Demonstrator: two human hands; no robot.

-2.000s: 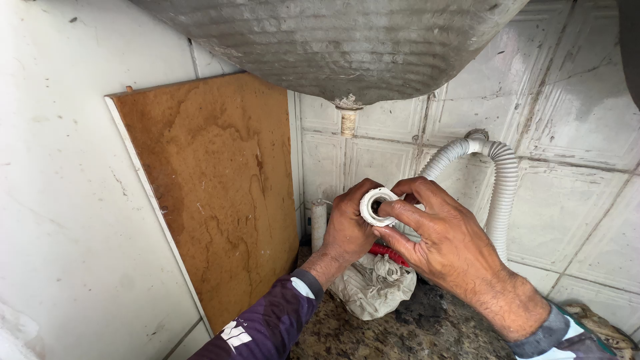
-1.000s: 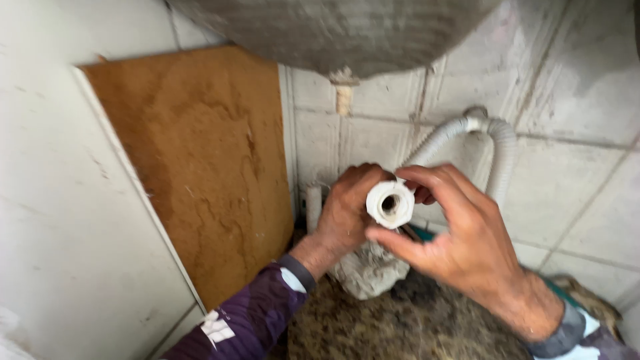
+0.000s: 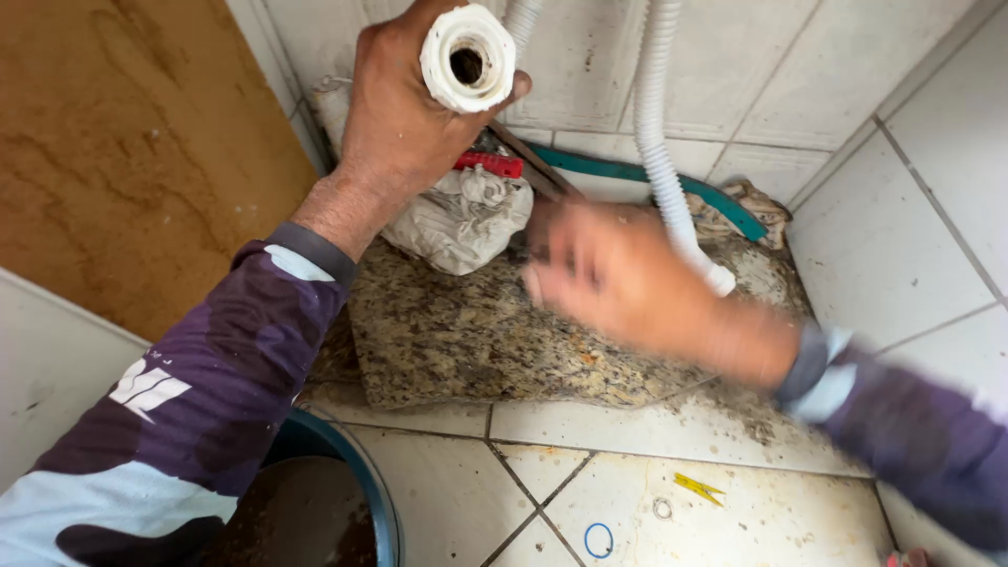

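Note:
A white plastic pipe fitting (image 3: 469,59) with a threaded round opening is in my left hand (image 3: 402,110), at the top of the view. My right hand (image 3: 630,276) is blurred by motion, over the granite slab, its fingers near a crumpled whitish plastic bag (image 3: 465,220); whether it holds anything cannot be told. A red plastic piece (image 3: 492,164) lies on the bag. Just behind my right wrist, the white corrugated drain hose (image 3: 657,118) hangs down, its end over the slab.
A granite slab (image 3: 472,339) lies on the tiled floor. A teal strip (image 3: 646,171) and a crumpled cloth (image 3: 748,209) are along the wall. A blue bucket (image 3: 386,504) of dark liquid stands below my left arm. A yellow clothespin (image 3: 698,488) and a blue ring (image 3: 598,540) lie on the floor. A brown board (image 3: 142,157) leans left.
My right hand has come away from the white fitting and moved down over the slab. My left hand still holds the fitting. The view has tilted down to the floor.

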